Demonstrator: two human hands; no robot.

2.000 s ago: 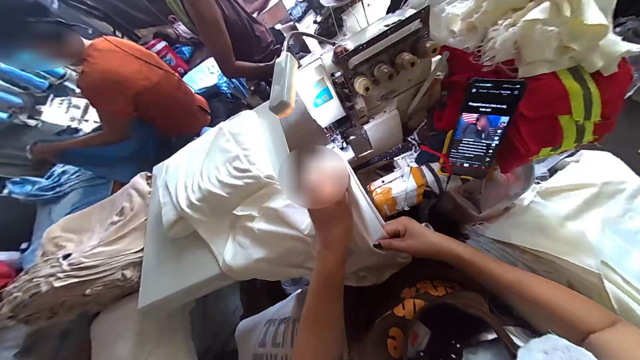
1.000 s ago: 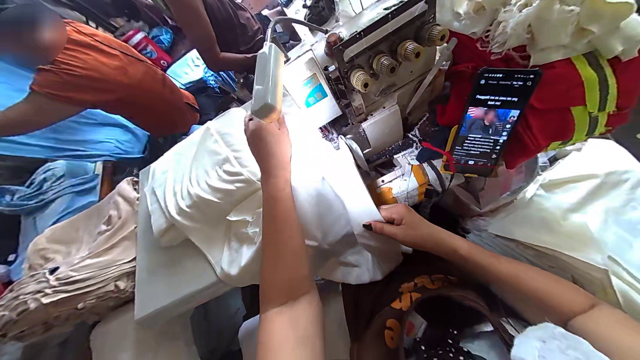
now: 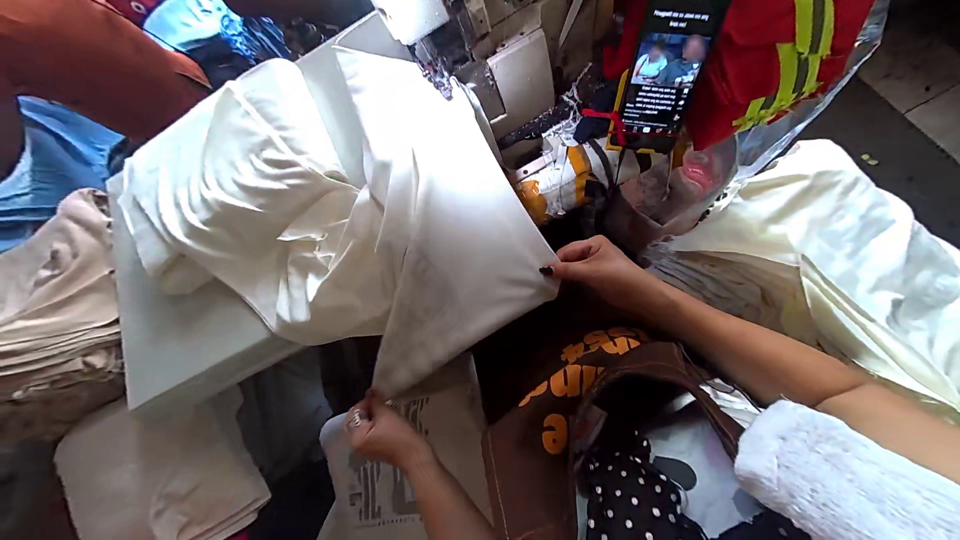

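White fabric [image 3: 465, 217] lies across the pale machine table, its upper end at the needle area of an industrial sewing machine [image 3: 431, 56]. My left hand [image 3: 386, 435], wearing a ring, pinches the fabric's lower corner near my lap. At the fabric's right edge my right hand [image 3: 589, 266] pinches another corner between thumb and fingers. The cloth is stretched between both hands and the machine. More of it bunches in folds on the left of the table [image 3: 195, 330].
Stacked beige fabric [image 3: 60, 300] sits left of the table. A phone [image 3: 667, 75] stands before red cloth [image 3: 772, 67] at upper right. Cream fabric [image 3: 847, 247] lies on the right, a brown bag [image 3: 525, 465] below. Another person in orange [image 3: 90, 60] is at upper left.
My left hand has come down from the machine's head to the fabric's lower corner and grips it. My right hand keeps its hold on the edge. The view has moved closer.
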